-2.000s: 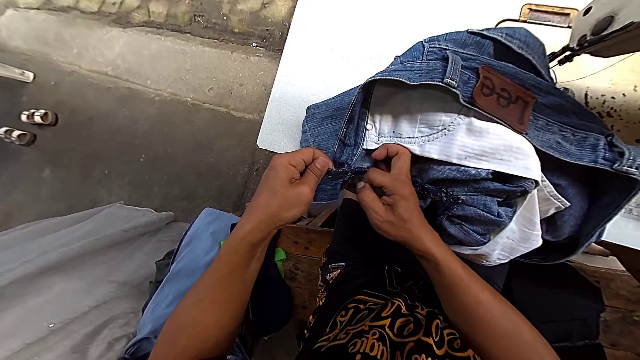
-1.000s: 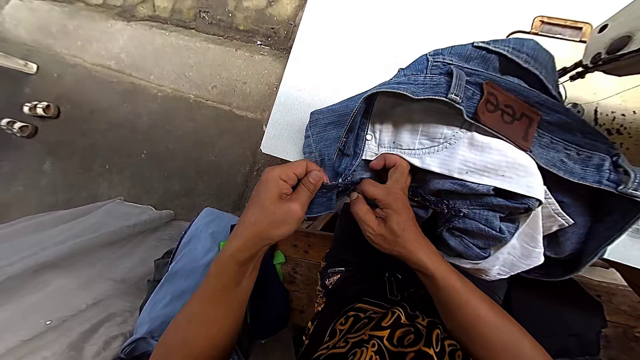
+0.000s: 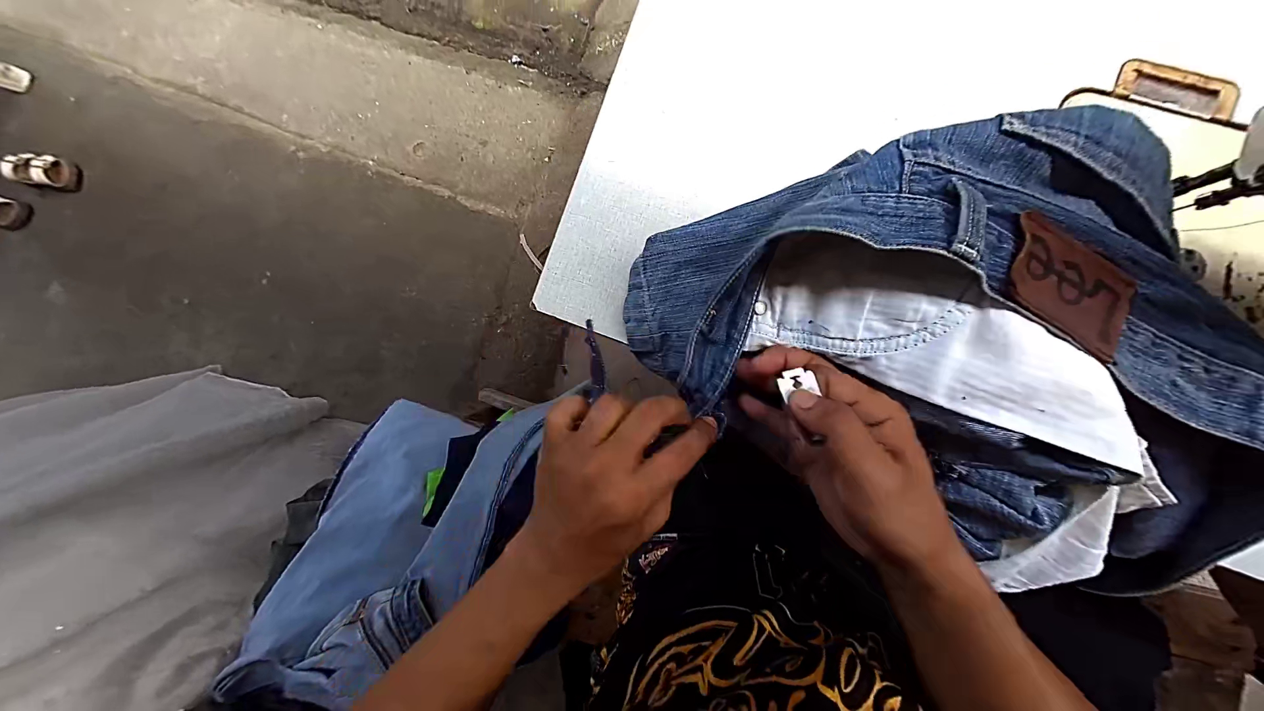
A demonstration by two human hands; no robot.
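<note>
A pair of blue denim jeans (image 3: 829, 212) lies over the white tabletop, its waistband opened toward me, with white pocket lining (image 3: 1007, 375) and a brown leather patch (image 3: 1072, 286) showing. My left hand (image 3: 617, 474) pinches the edge of the denim at the lower left of the waistband, and a thin dark strip (image 3: 595, 360) sticks up behind its fingers. Between the thumb and fingers of my right hand (image 3: 859, 444) is a small piece of a razor blade (image 3: 798, 383), held just right of that edge, in front of the lining.
At the upper right stands part of a sewing machine (image 3: 1210, 168). The white tabletop (image 3: 612, 257) ends at a corner left of the jeans. Lower left are folded light blue denim (image 3: 370, 504) and a grey cloth (image 3: 128, 513). Sandals (image 3: 39, 171) lie on the concrete floor.
My right hand has moved away from my left and turned, so the blade piece now shows. My left hand's fingers have shifted, and the dark strip has come into sight behind them.
</note>
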